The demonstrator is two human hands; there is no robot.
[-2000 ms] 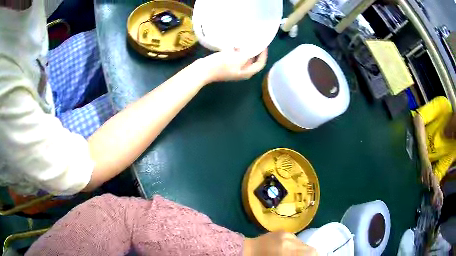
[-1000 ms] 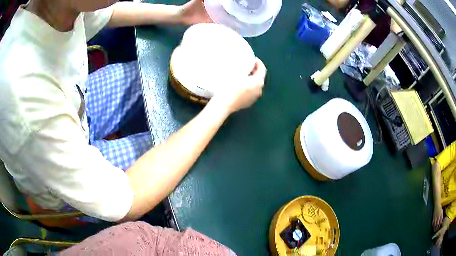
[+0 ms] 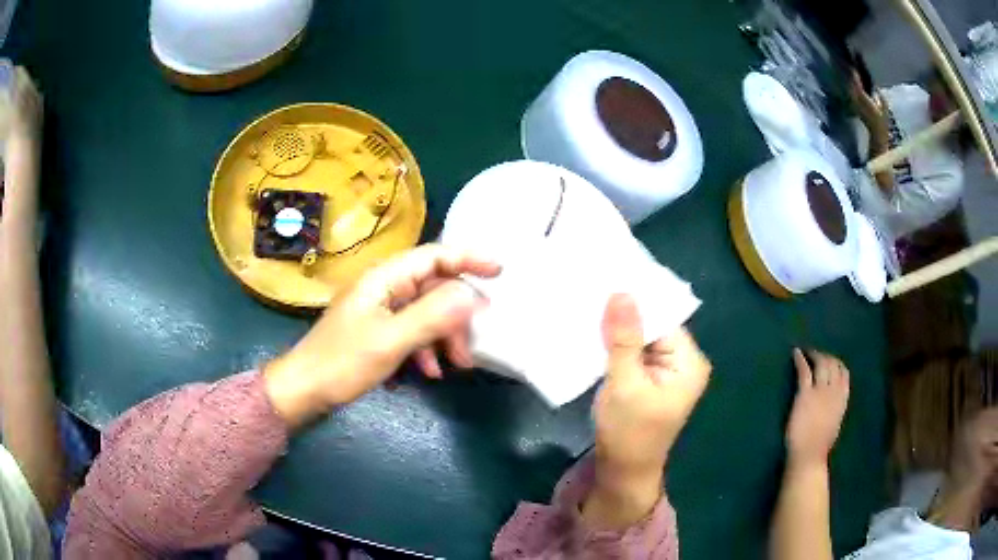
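Note:
A white cloth [image 3: 564,334] is spread between my two hands. My left hand [image 3: 389,323] is at its left edge, thumb and fingers pinched on it, slightly blurred. My right hand [image 3: 651,383] grips its right side between thumb and fingers. Just behind the cloth is a white round inner tub [image 3: 509,208] with a thin dark wire on its face; the cloth hides its lower part. To the left, a mustard-gold base shell [image 3: 224,197] lies open on the table, with a black square fan [image 3: 290,224], a vent grille and thin wires inside.
On the green table [image 3: 460,66], a white cover with a brown disc [image 3: 547,120] stands behind the tub. A gold-rimmed unit [image 3: 793,224] is at the right, another [image 3: 230,38] at the upper left. Other people's arms [image 3: 810,438] reach in at the right and left edges.
The view has swung from the neighbour's side to my own work. Both my hands now show, holding the cloth, with the tub and gold base in front of me.

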